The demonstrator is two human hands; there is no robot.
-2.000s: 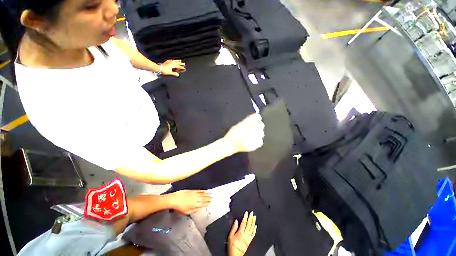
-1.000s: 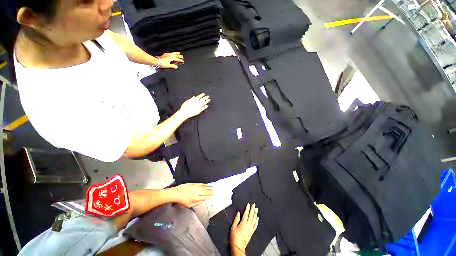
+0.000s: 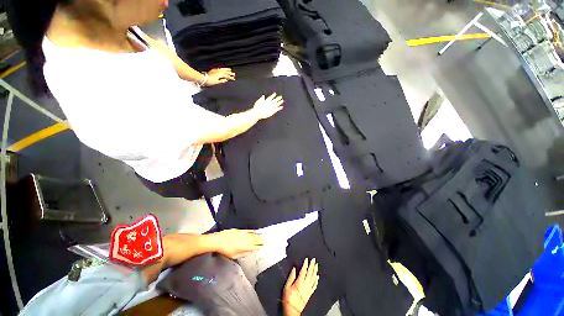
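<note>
My left hand (image 3: 240,243) lies flat and empty on the white tabletop (image 3: 276,233) at the near side, its fingertips close to the black panels. My right hand (image 3: 301,286) rests palm down with spread fingers on a small shaped black panel (image 3: 270,282) at the bottom centre; its wrist is cut off by the frame. A large black panel (image 3: 272,139) lies ahead, with a rounded panel (image 3: 281,170) on it bearing a small white label (image 3: 300,169). A slotted black panel (image 3: 386,126) lies to its right.
A person (image 3: 117,105) stands at the left, both hands on the large panel. Thick stacks of panels (image 3: 229,40) stand at the far end. A bulky black pile (image 3: 470,216) is at the right, beside a blue bin (image 3: 547,278). A stool (image 3: 68,199) stands at the left.
The other person's near hand has moved from the centre back to the left and away. The rounded piece once under that hand now lies flat on the large panel. My hands have barely moved.
</note>
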